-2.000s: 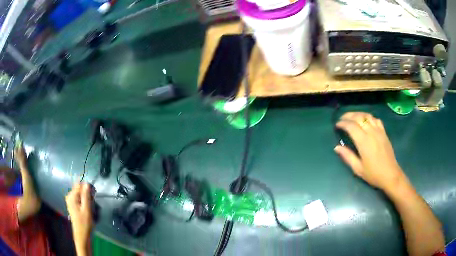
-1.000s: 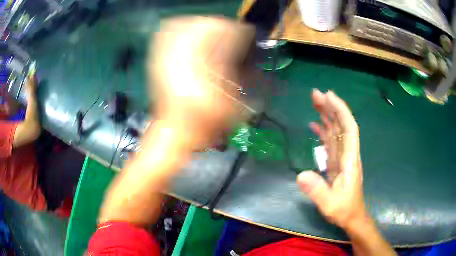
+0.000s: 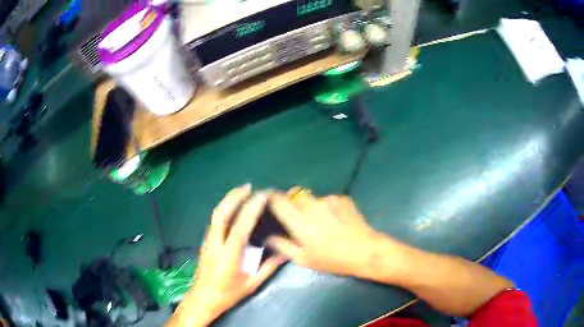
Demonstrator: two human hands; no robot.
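Note:
My left hand (image 3: 224, 255) is around the white mains socket (image 3: 252, 258), at the lower middle. My right hand (image 3: 320, 233) is shut on a black power adapter (image 3: 267, 228), which is held against the socket between both hands. A thin black cord (image 3: 358, 167) runs up from the right hand to a dark cord bundle below the shelf's right support. The hands are slightly blurred.
A wooden shelf (image 3: 211, 108) holds the load meter (image 3: 275, 41), a white cup with purple lid (image 3: 150, 67) and a dark smartphone (image 3: 114, 128). Black adapters (image 3: 102, 284) and green wrap (image 3: 170, 281) lie lower left. White paper (image 3: 530, 50) lies upper right; a blue crate (image 3: 544, 255) is lower right.
The view has swung right. My left hand has come back from the left to the socket, and both hands are now together around an adapter. The cord now stretches toward the shelf's right support.

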